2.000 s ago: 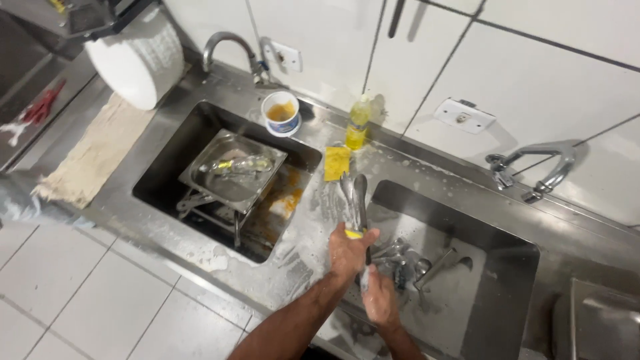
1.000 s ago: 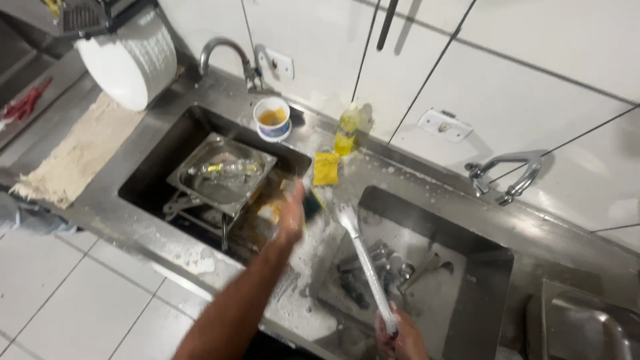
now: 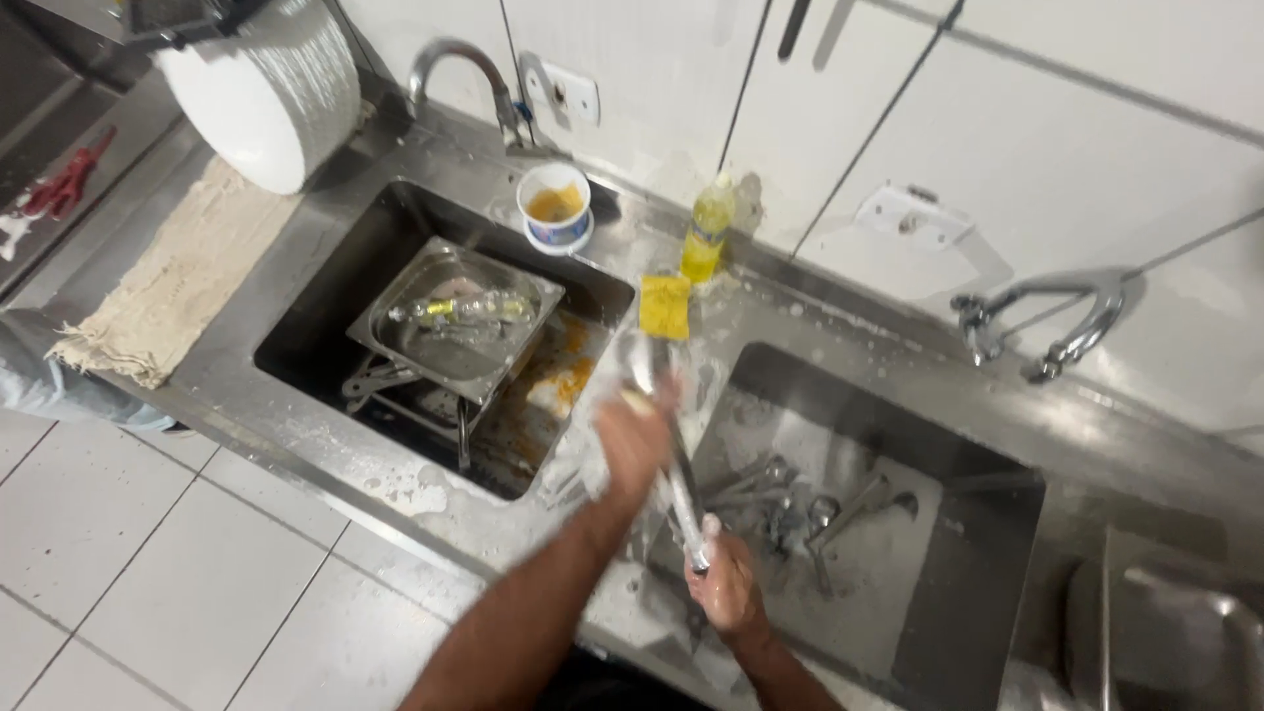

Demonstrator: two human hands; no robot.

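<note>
My right hand [image 3: 726, 583] grips the handle end of a long metal serving utensil [image 3: 683, 494], over the left edge of the right sink. My left hand [image 3: 637, 434], blurred, is around the upper part of the same utensil, with something pale yellow, perhaps a sponge, at its fingers. The utensil's blurred head points toward a yellow cloth or sponge [image 3: 665, 307] lying on the steel counter between the sinks. Several metal ladles and spoons [image 3: 823, 512] lie in the right sink [image 3: 938, 592], just right of my hands.
The left sink [image 3: 267, 346] holds a steel pan [image 3: 449, 355] with a clear bottle in it. Behind stand a white tub [image 3: 556, 209], a yellow liquid bottle [image 3: 707, 227] and two faucets [image 3: 464, 49]. Stacked white plates [image 3: 267, 99] and a beige cloth [image 3: 188, 267] are at left.
My left hand was away from the utensil, over the left sink's edge, one second ago; it is now back on the utensil. My right hand has kept hold of the handle.
</note>
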